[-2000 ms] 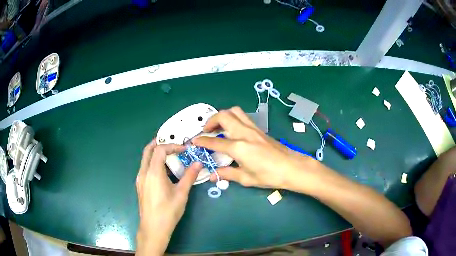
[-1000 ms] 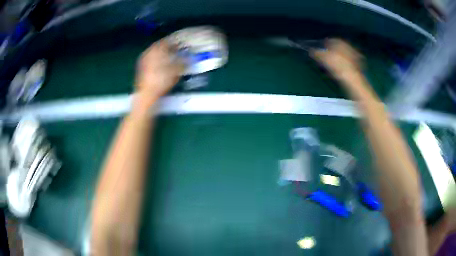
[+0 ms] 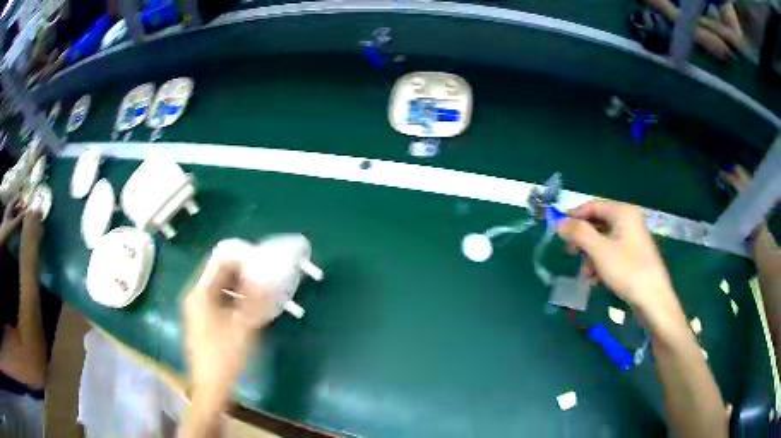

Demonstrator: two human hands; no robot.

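My left hand (image 3: 224, 312) is blurred and holds an off-white housing shell (image 3: 278, 265) over the bench at left; two prongs stick out to its right. My right hand (image 3: 621, 252) pinches a board-and-battery assembly (image 3: 548, 205) near the whitish strip, by a blue part. Pale wires hang from it, one ending in a round white disc (image 3: 477, 247). A grey square piece (image 3: 569, 292) is just below my right hand; whether it hangs or lies there is unclear. A filled housing (image 3: 431, 104) with blue parts lies beyond the strip, rings towards me.
Stacked housings (image 3: 120, 267) lie at left, more filled housings (image 3: 171, 103) beyond the strip (image 3: 325, 166). A blue cell (image 3: 611, 346) and small cream pads (image 3: 566, 399) lie at right. A metal post (image 3: 754, 198) stands at right. Other people's arms show at left (image 3: 32, 291) and right.
My left hand has let go of the filled housing beyond the strip, come back and now holds an empty-looking shell. My right hand has come back nearer with an assembly. The view has shifted.
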